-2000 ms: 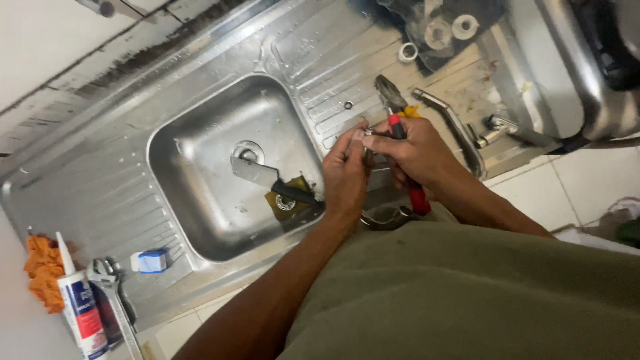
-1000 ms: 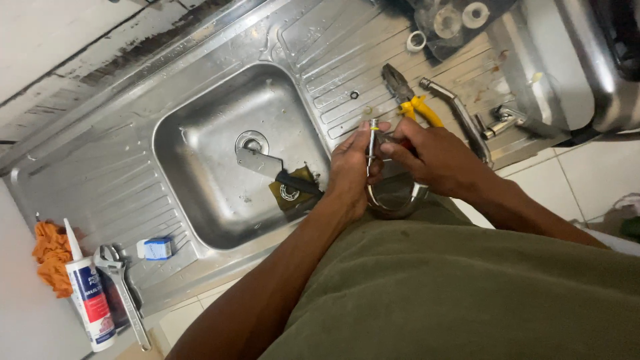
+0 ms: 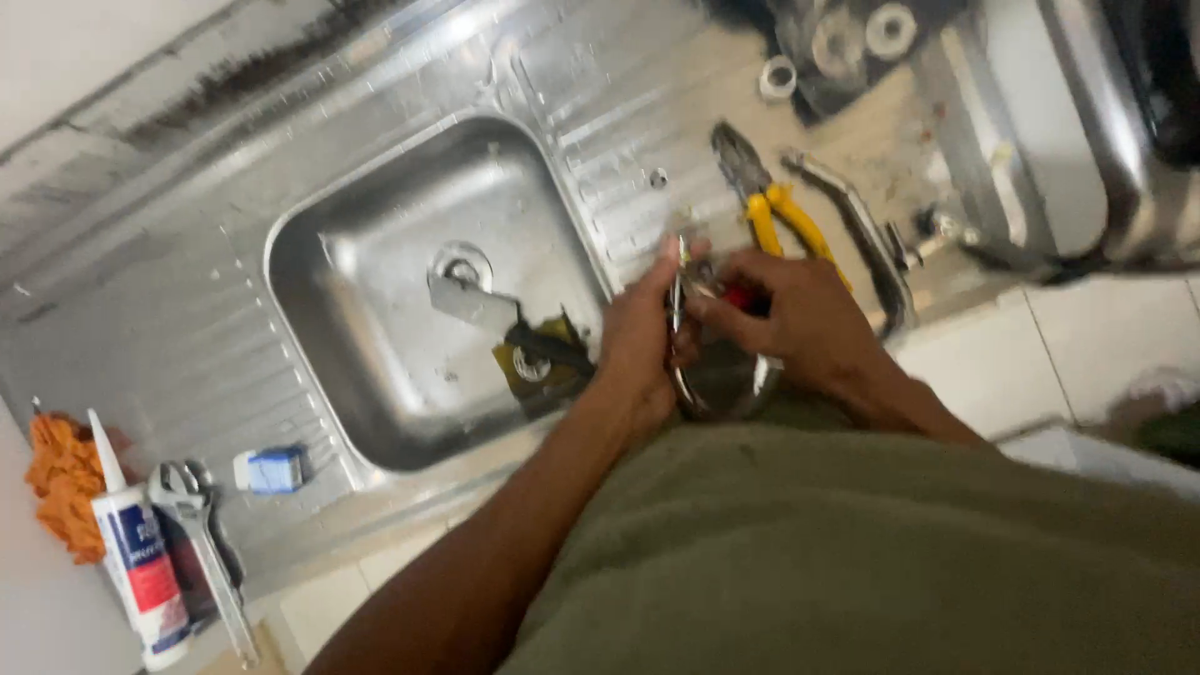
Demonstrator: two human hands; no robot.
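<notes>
Between my hands, close to my body, is a curved chrome faucet spout (image 3: 687,380). My left hand (image 3: 647,328) is closed around its straight end, right of the sink basin. My right hand (image 3: 797,319) is at the same end with thumb and fingers bent; something red shows in its fingers, but blur hides what it is. Just beyond my right hand lie combination pliers (image 3: 764,192) with yellow handles. A bent metal pipe piece (image 3: 858,211) lies to their right.
The steel sink basin (image 3: 375,281) holds a black-handled scraper (image 3: 553,349) and a yellowish square piece (image 3: 516,370). At left lie an orange cloth (image 3: 70,483), a sealant cartridge (image 3: 141,572), an adjustable wrench (image 3: 211,544) and a small blue-white box (image 3: 272,470). A white ring (image 3: 777,79) lies at the top.
The red-handled tool seen at my right hand two seconds ago has shifted; only a bit of red now shows among the fingers. The yellow-handled pliers have come into fuller view.
</notes>
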